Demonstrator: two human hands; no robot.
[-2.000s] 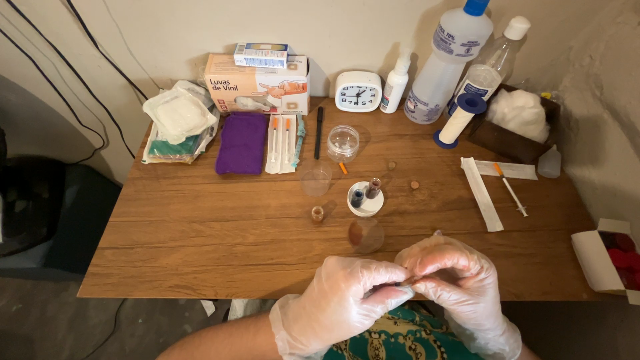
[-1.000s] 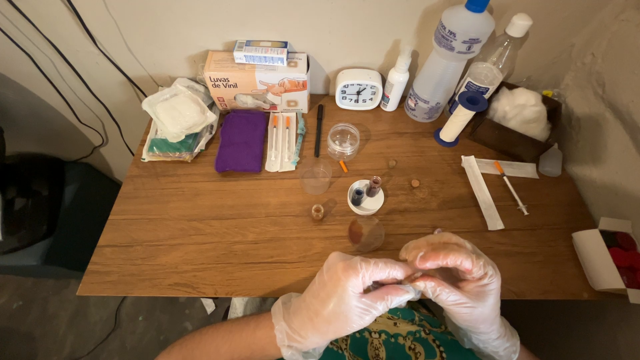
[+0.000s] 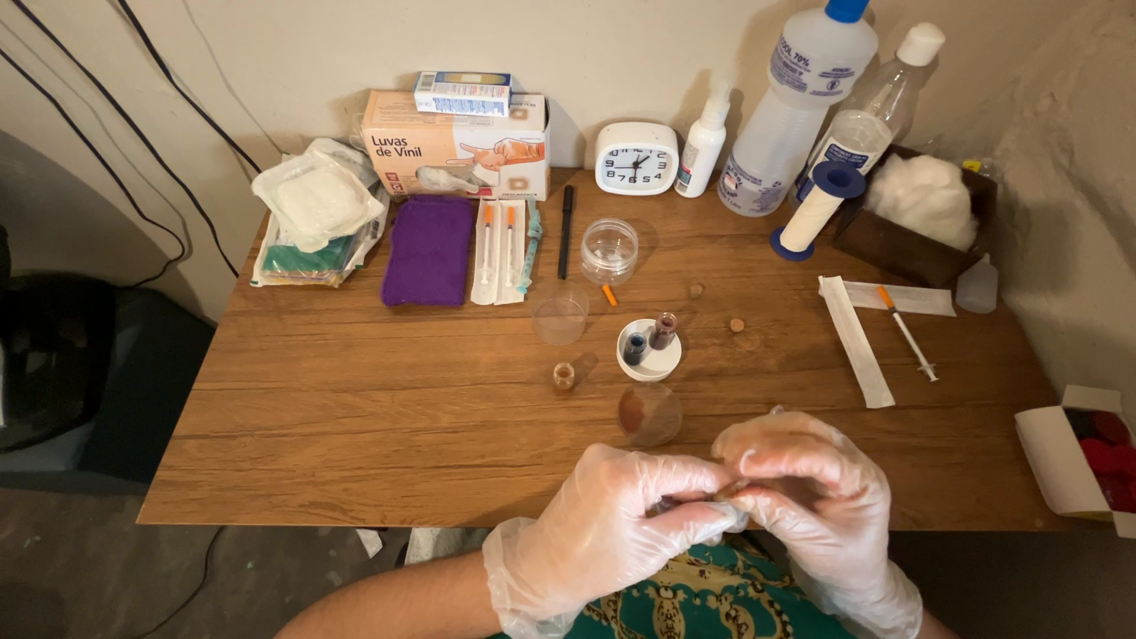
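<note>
My left hand and my right hand, both in translucent gloves, meet at the table's front edge. Their fingertips pinch a small brownish object, mostly hidden, too small to name. Just beyond them a clear round dish with reddish-brown residue lies on the wood. Farther back a white lid holds a vial with dark blue content and one with dark red content. An open small glass vial stands to their left. A cork stopper lies to their right.
A capped syringe lies by opened paper wrappers at right. Behind stand a clear jar, a white clock, bottles, a tape spool and a cotton box. A purple cloth and a vinyl glove box are at left.
</note>
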